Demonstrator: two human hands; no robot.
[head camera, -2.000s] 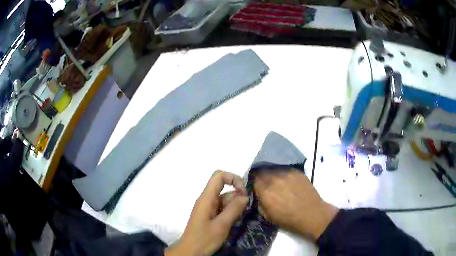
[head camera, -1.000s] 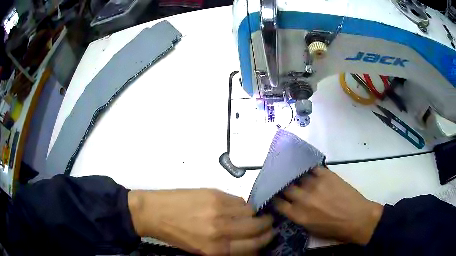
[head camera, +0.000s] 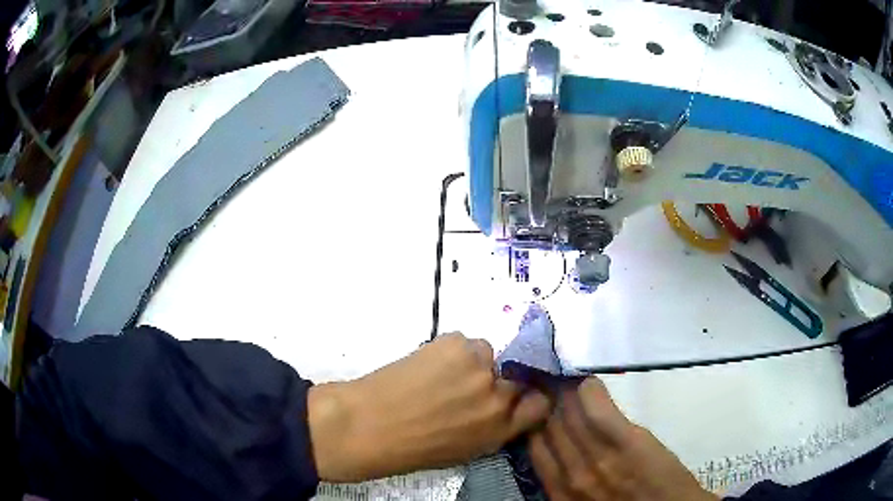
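Note:
A fabric piece (head camera: 530, 342) with a grey side and a dark side is held by both hands in front of the needle. Its grey tip points at the needle plate (head camera: 497, 269). My left hand (head camera: 431, 406) grips it from the left and my right hand (head camera: 597, 445) from the right, fingertips close together. A finely striped part (head camera: 490, 481) shows below the hands. The presser foot area (head camera: 524, 262) is lit pink-violet, and the cloth tip lies short of it. My fingers hide much of the piece.
The white sewing machine head (head camera: 666, 147) stands right of centre. Stacked grey panels (head camera: 211, 166) lie on the left of the table. Thread snips (head camera: 778, 296) and yellow and red loop handles (head camera: 697, 230) lie right of the needle. A ruler scale (head camera: 783, 455) runs along the near edge.
The view has shifted from the stacked panels to the machine. The hands hold the piece in front of the needle, and its grey face is now folded or bunched smaller between them.

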